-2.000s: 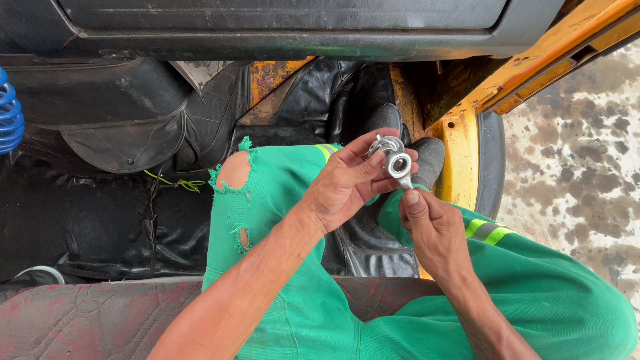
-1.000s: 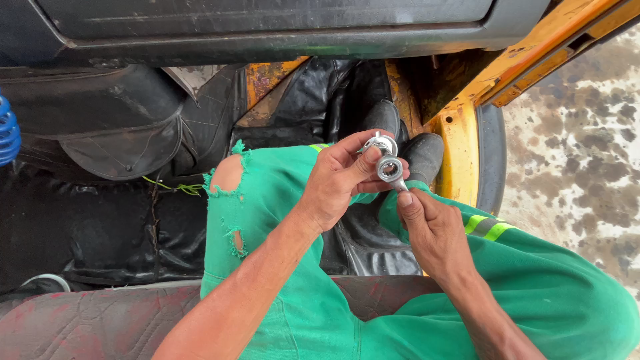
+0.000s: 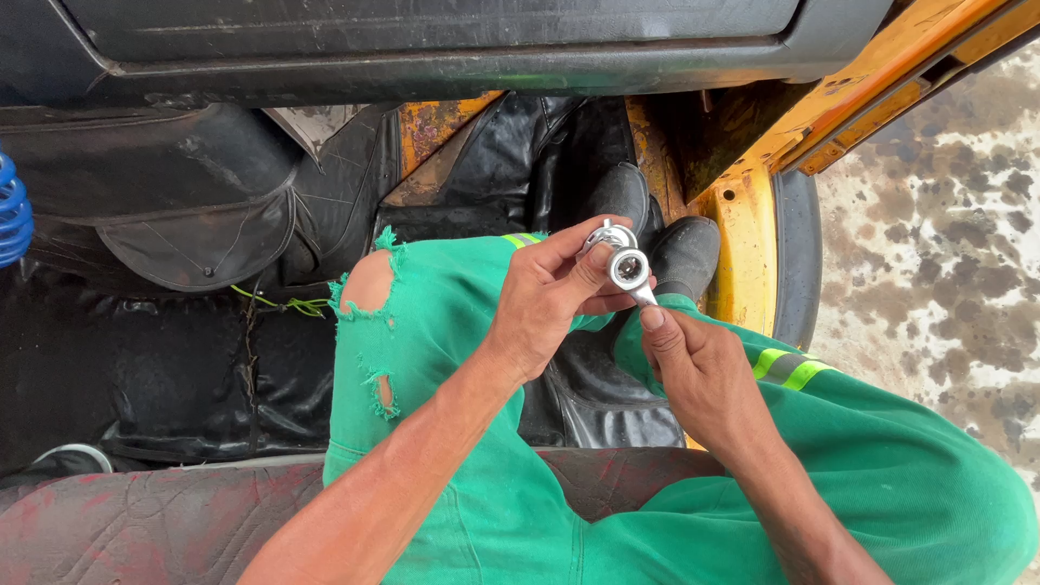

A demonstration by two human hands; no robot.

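Note:
My left hand [image 3: 561,284] pinches a shiny round metal part [image 3: 611,236] between thumb and fingers; its exact kind cannot be told. Against it lies the ring end of a metal wrench [image 3: 630,268], its toothed opening facing up. The thumb and curled fingers of my right hand [image 3: 695,357] close on the wrench's shank, and the rest of the handle is hidden in that hand. Both hands are above my lap, between the legs of the green trousers [image 3: 463,325], which are torn at one knee.
I sit on a worn seat [image 3: 146,520] in a vehicle cab. A black dashboard panel [image 3: 447,65] spans the top. To the right are a yellow door frame [image 3: 743,244] and stained ground [image 3: 918,268] outside. A blue coiled hose [image 3: 11,211] hangs at the left edge; thin green wires [image 3: 284,305] lie near my knee.
Both hands keep their hold at nearly the same place. The metal part and the wrench's ring end have turned slightly between my fingers.

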